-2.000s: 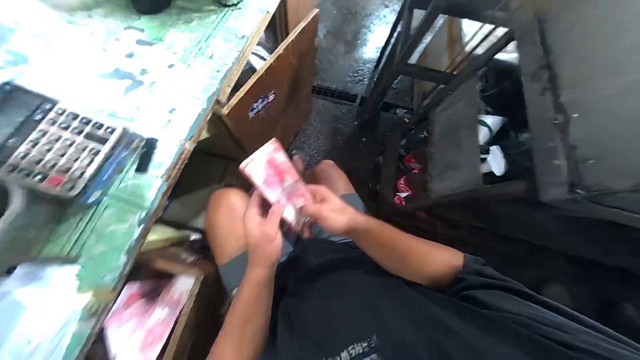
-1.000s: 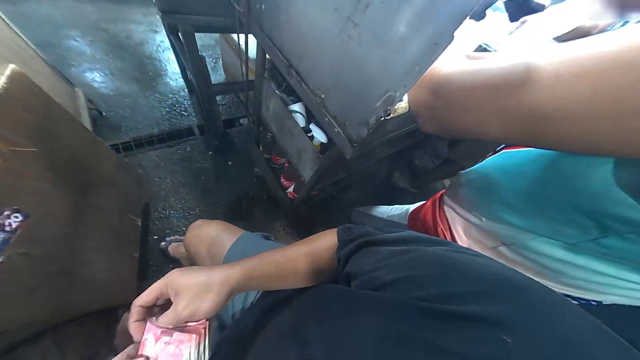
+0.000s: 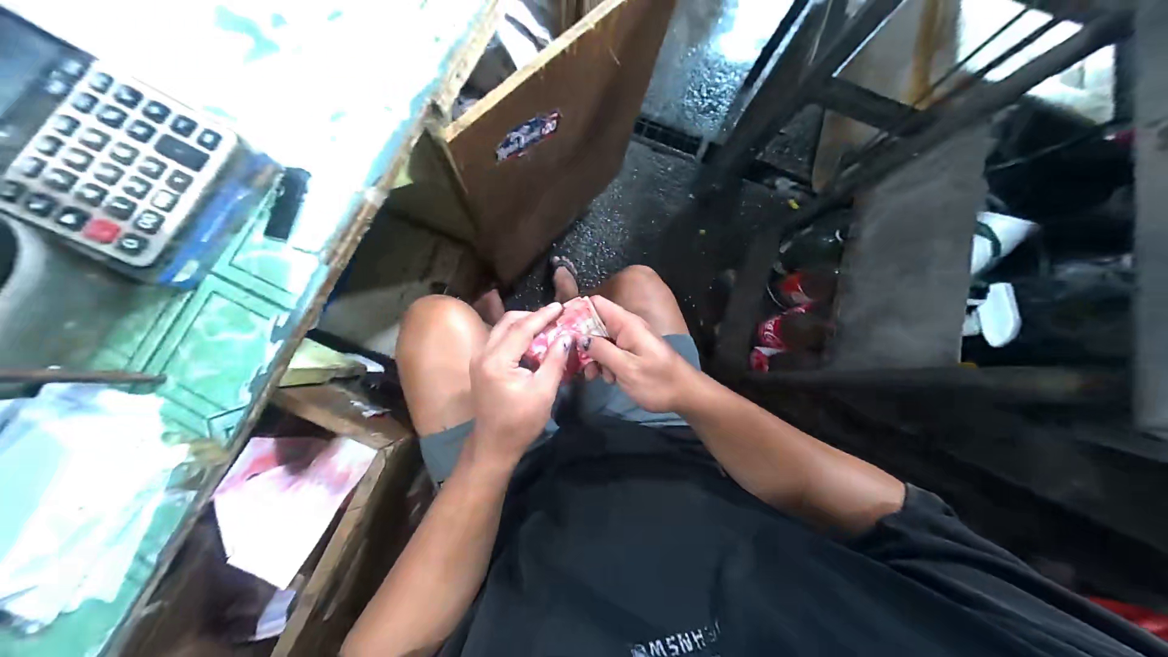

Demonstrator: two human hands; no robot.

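Observation:
A folded bundle of red-pink banknotes [image 3: 573, 330] is held between my two hands, above my lap. My left hand [image 3: 516, 370] grips its left side, the thumb on top. At its right side my right hand [image 3: 639, 356] pinches the notes with thumb and fingers. How many notes there are I cannot tell. Down to the left, an open wooden drawer [image 3: 338, 547] under the counter holds pinkish papers [image 3: 287, 502], which may be banknotes or sheets.
On the green-and-white counter [image 3: 228, 338] at left lie a calculator [image 3: 114, 164] and white papers or plastic [image 3: 87, 493]. A wooden cabinet door [image 3: 557, 137] stands open ahead. At right, a dark metal rack [image 3: 912, 210] holds red-labelled bottles [image 3: 785, 319].
The view has swung right and back left. Two seconds ago the notes showed longer and flatter; now they look folded and more covered by my fingers. A person's arm seen one second ago is out of view.

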